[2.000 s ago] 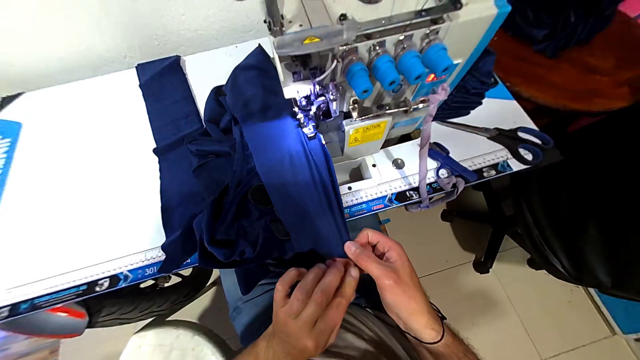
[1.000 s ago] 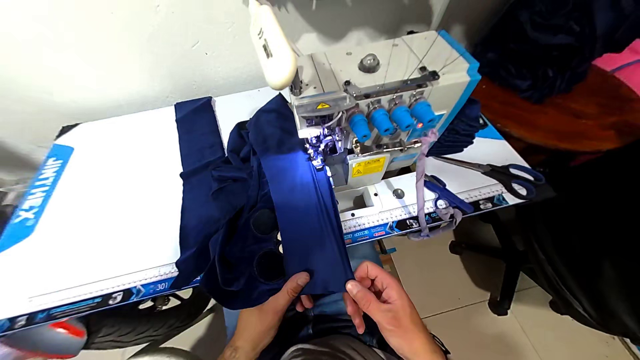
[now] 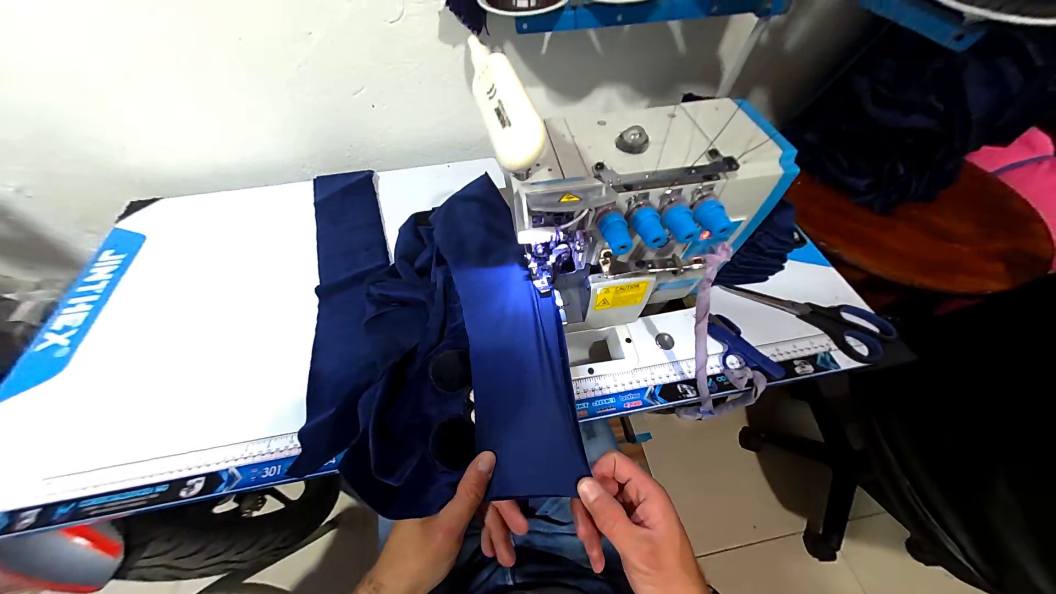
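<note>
A navy fabric garment (image 3: 528, 396) hangs over the front edge of the table, its flat band running up to the presser foot of a white and blue overlock sewing machine (image 3: 660, 165). My left hand (image 3: 450, 528) pinches the band's lower left corner between thumb and fingers. At the lower right corner, my right hand (image 3: 631, 520) grips the edge between thumb and forefinger. The band is spread flat between both hands. Bunched navy cloth with dark round patches lies left of it, beside another navy strip (image 3: 351, 223). The machine's lamp lights the band near the needle.
Scissors (image 3: 825, 322) and small blue thread snips (image 3: 742, 346) lie right of the machine, near a hanging pale fabric strip (image 3: 704, 346). Folded navy pieces (image 3: 763, 247) sit behind. A round wooden surface (image 3: 932, 239) holds dark cloth. A ruler strip lines the table's front edge (image 3: 165, 487).
My hands were close together at the band's lower end two seconds ago; now they are apart at its two corners. The band has been spread flat. The view has shifted to show more wall.
</note>
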